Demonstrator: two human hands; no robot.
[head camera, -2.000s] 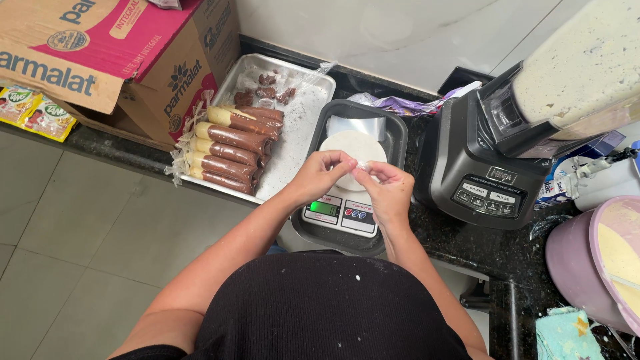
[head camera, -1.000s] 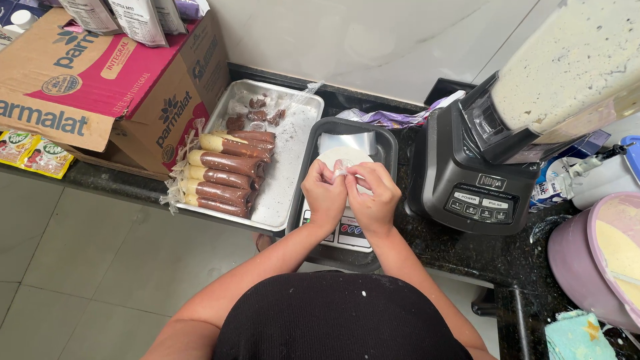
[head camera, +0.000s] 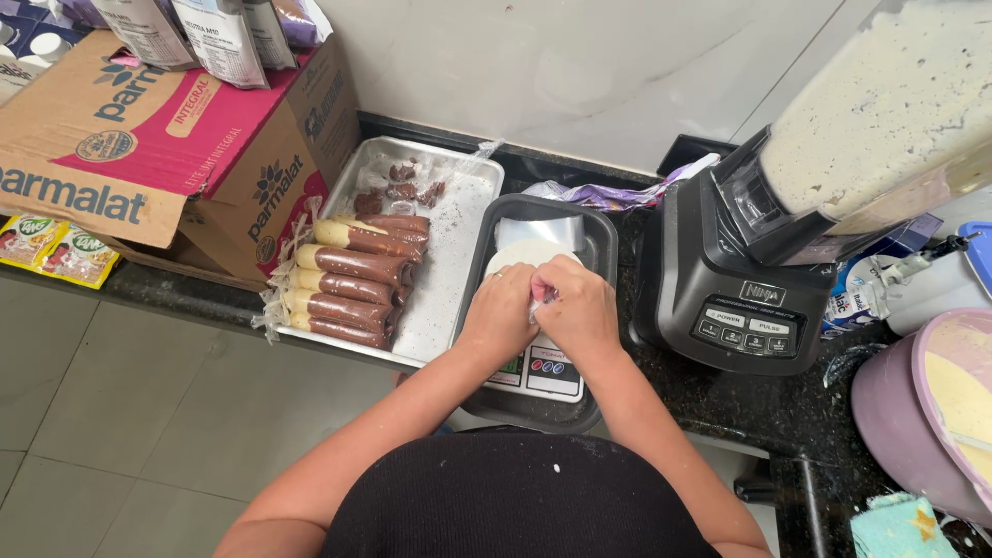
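Note:
My left hand (head camera: 500, 304) and my right hand (head camera: 575, 306) meet over a white kitchen scale (head camera: 554, 375), their fingers pinching a small piece of clear plastic (head camera: 536, 308) between them. Its exact shape is hidden by the fingers. The scale, with a round white plate (head camera: 521, 254), stands in a dark tray (head camera: 480, 248). Behind the plate lie clear plastic bags (head camera: 540, 232). To the left, a metal tray (head camera: 446, 310) holds several knotted plastic tubes of brown and cream filling (head camera: 349, 288), with brown lumps (head camera: 401, 186) at its back.
A Parmalat cardboard box (head camera: 225, 225) stands at the left, with pouches (head camera: 213, 39) on top. At the right are a Ninja blender base (head camera: 736, 287) with its filled jar (head camera: 868, 132), a pink bucket (head camera: 891, 418) and a turquoise cloth (head camera: 895, 531). A purple wrapper (head camera: 612, 194) lies behind the dark tray.
Both hands have stayed together over the scale while their fingers changed position. My right hand is now more curled, its knuckles turned up. The view has shifted slightly.

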